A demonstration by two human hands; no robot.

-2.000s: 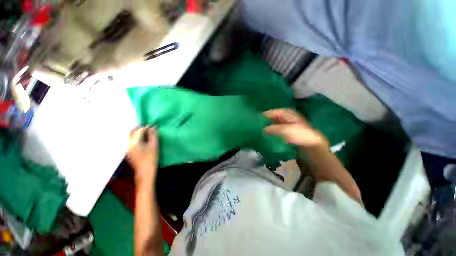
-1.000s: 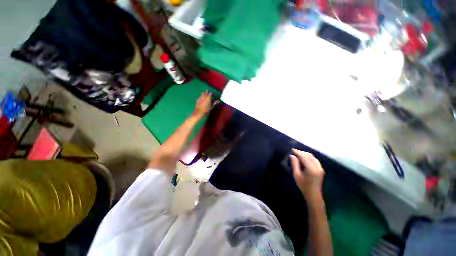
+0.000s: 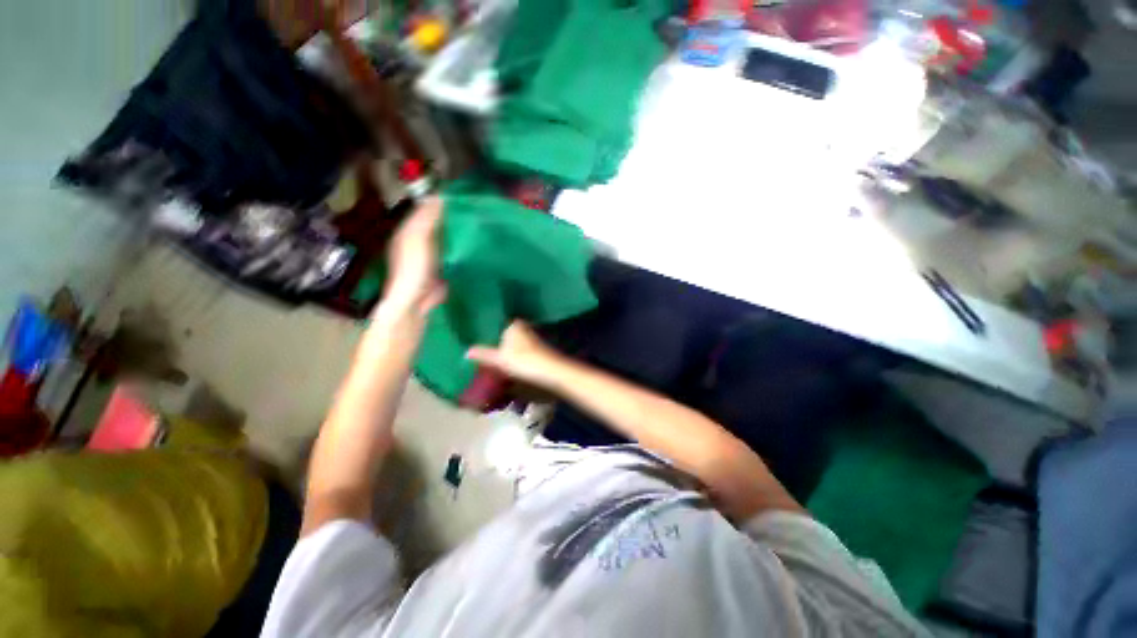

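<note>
A green cloth piece (image 3: 530, 256) is raised and creased above the red-edged stool at the left end of the white table. My left hand (image 3: 418, 256) is closed on its left edge, with the fingers partly hidden and blurred. My right hand (image 3: 514, 355) is at its lower edge, fingers at the cloth; blur hides whether they grip it. More green cloth (image 3: 439, 355) lies flat below, on the stool.
The white table (image 3: 748, 187) holds a green stack (image 3: 561, 100), a phone (image 3: 788, 72) and dark snips (image 3: 954, 302). The sewing machine (image 3: 997, 212) is blurred at right. A red-capped can (image 3: 413, 175) stands behind my left hand. Green cloth (image 3: 898, 499) hangs at lower right.
My left hand has moved up and left and now holds a raised green piece. My right hand has come from the table's front edge across to the stool. The view has shifted slightly.
</note>
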